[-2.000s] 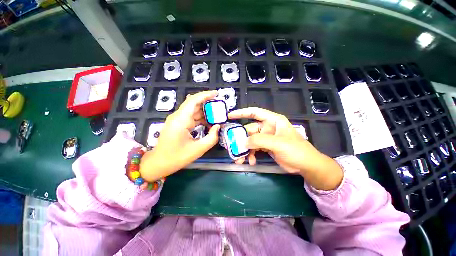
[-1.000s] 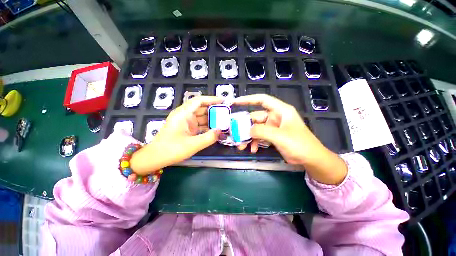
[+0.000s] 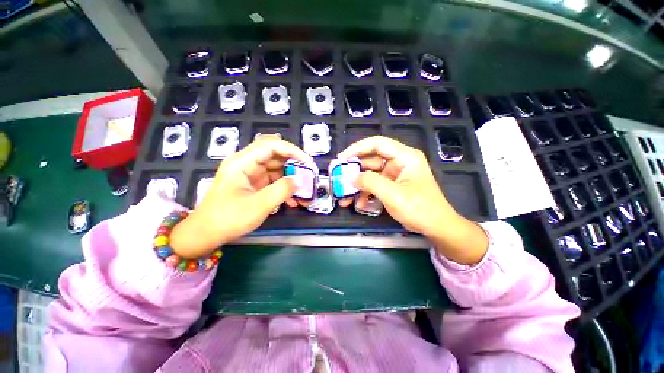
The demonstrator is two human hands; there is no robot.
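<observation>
My left hand (image 3: 247, 186) holds a strapless smartwatch (image 3: 300, 180) with a lit blue and pinkish-white screen, thumb on its face. My right hand (image 3: 400, 186) holds a second smartwatch (image 3: 345, 180) with a similar lit screen, thumb at its edge. The two watches are side by side with a small gap, above the front of the black foam tray (image 3: 477, 191). A watch unit (image 3: 321, 197) lies below the gap between them. In the tray, several units lie with pale case backs up and several with dark faces up. My hands hide some pockets.
A red box (image 3: 89, 138) stands left, with a dark watch beside it and a loose unit (image 3: 79, 217) nearer me. A paper note (image 3: 514, 164) lies between the tray and a second black tray (image 3: 553, 240) of watches at right. A pale post rises at upper left.
Both hands have drawn the watches slightly apart and level, after being close together. The thumbs now lie on or at the screens. The whole view has shifted a little.
</observation>
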